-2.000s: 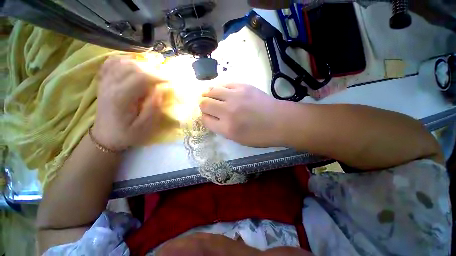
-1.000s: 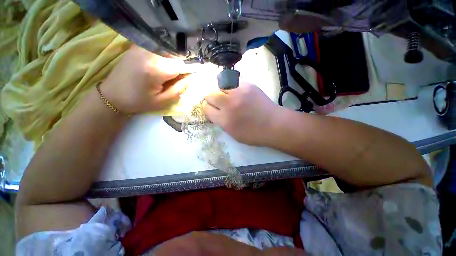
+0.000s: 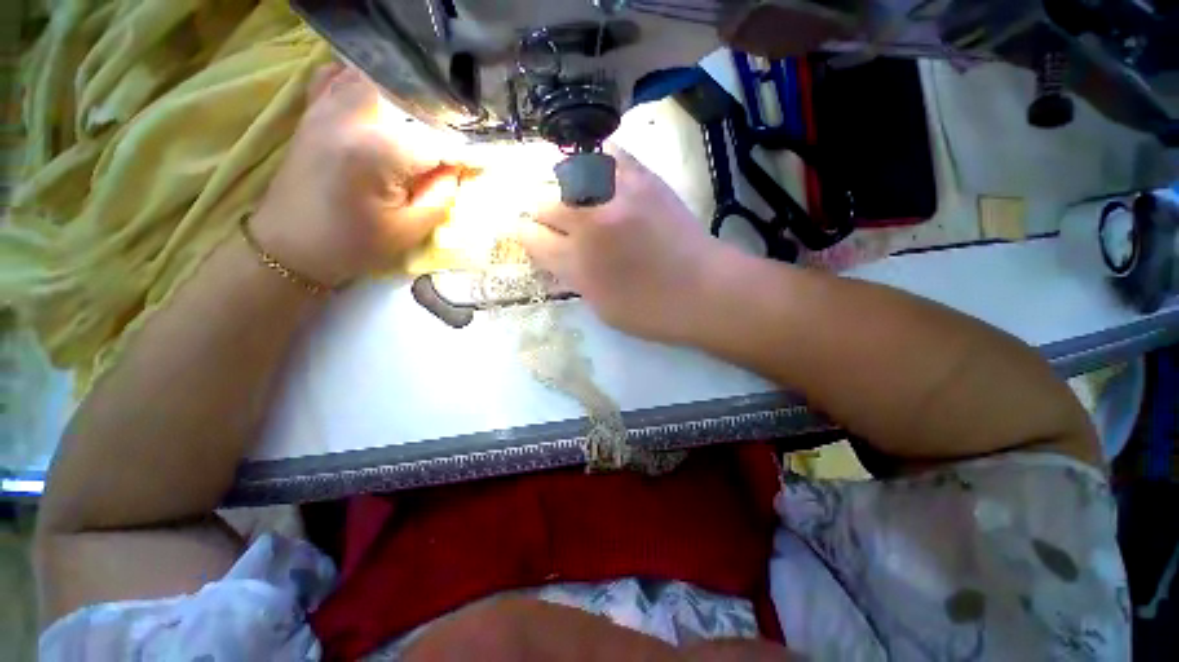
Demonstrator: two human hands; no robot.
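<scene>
Yellow fabric (image 3: 142,168) lies heaped at the left and runs under my left hand toward the needle area. My left hand (image 3: 356,194) is closed on the fabric, left of the lamp glare. My right hand (image 3: 621,252) pinches the work at the lace trim's (image 3: 556,349) upper end, just below the round dark knob (image 3: 586,177). The cream lace hangs down over the table's front edge. The needle and my fingertips are washed out by the bright light.
The sewing machine head (image 3: 388,52) spans the top. Black-handled scissors (image 3: 776,194), a blue tool (image 3: 772,97) and a black rectangle with red edge (image 3: 875,142) lie right of the needle. A measuring strip (image 3: 427,463) runs along the front edge. A round black-and-white item (image 3: 1122,246) is far right.
Over the last two seconds my left hand turned and closed by the needle area. A dark oval piece on the table below it came into view. The lace's hanging end shifted slightly right.
</scene>
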